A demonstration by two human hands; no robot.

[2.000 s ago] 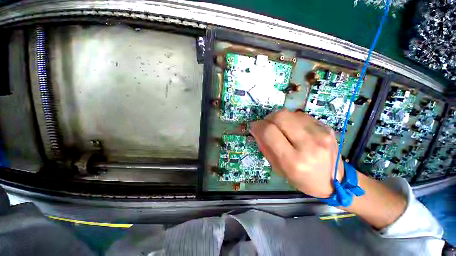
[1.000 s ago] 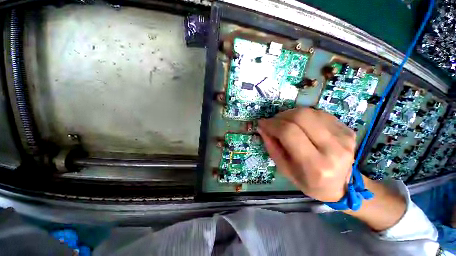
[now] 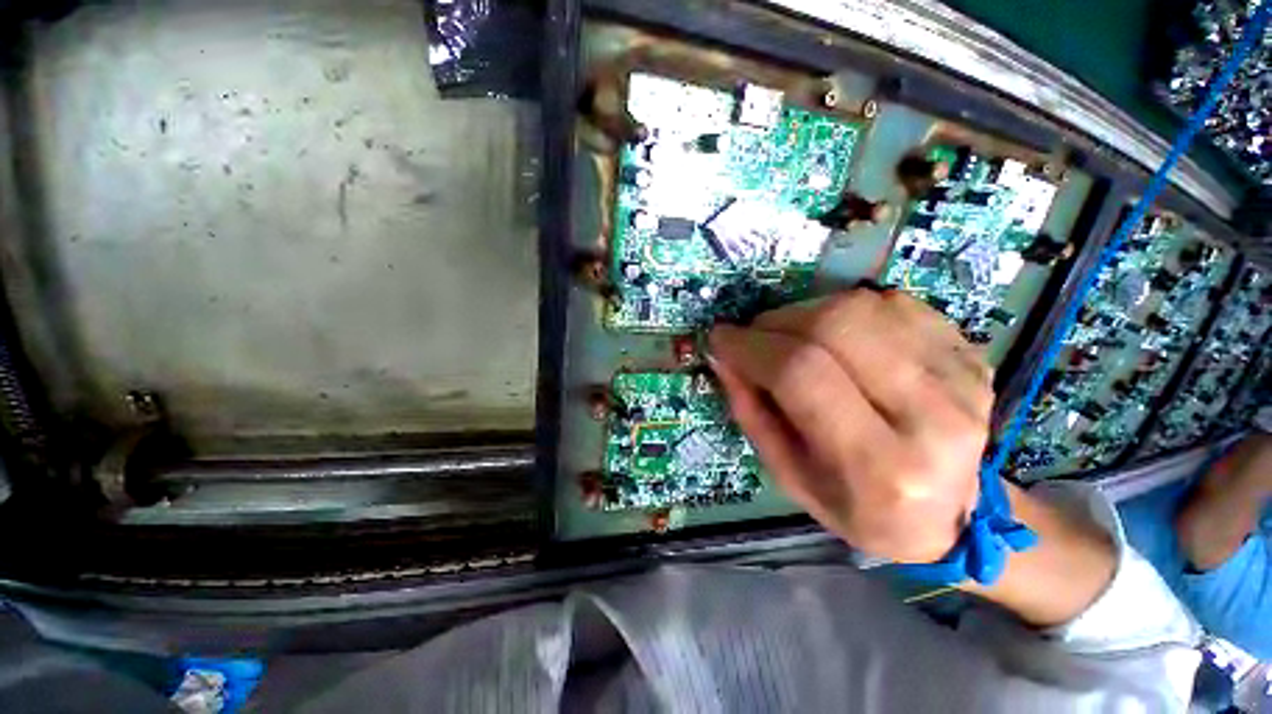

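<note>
My right hand [image 3: 851, 419], bare with a blue wrist strap [image 3: 993, 537], reaches in from the lower right. Its thumb and forefinger are pinched together at the lower edge of the large upper-left circuit board [image 3: 725, 209], just above the smaller lower-left board [image 3: 677, 446]. The fingertips are small and blurred, so I cannot tell whether they hold a part. The hand hides part of the carrier [image 3: 583, 349] and the right end of the lower board. Another board [image 3: 977, 244] lies to the upper right. My left hand is not in view.
More loaded carriers lie to the right [image 3: 1130, 349]. Left of the carrier is bare line bed [image 3: 293, 237], with a dark shiny bag [image 3: 474, 49] at its top. A blue cord [image 3: 1116, 251] runs up from my wrist. A dark glinting parts pile [image 3: 1228, 70] and another person's arm [image 3: 1228, 495] are at right.
The carriers have shifted slightly left in view, and the ribbed shaft has moved to the left edge. The dark bag shows more. My right hand stays pinched at the same board edge.
</note>
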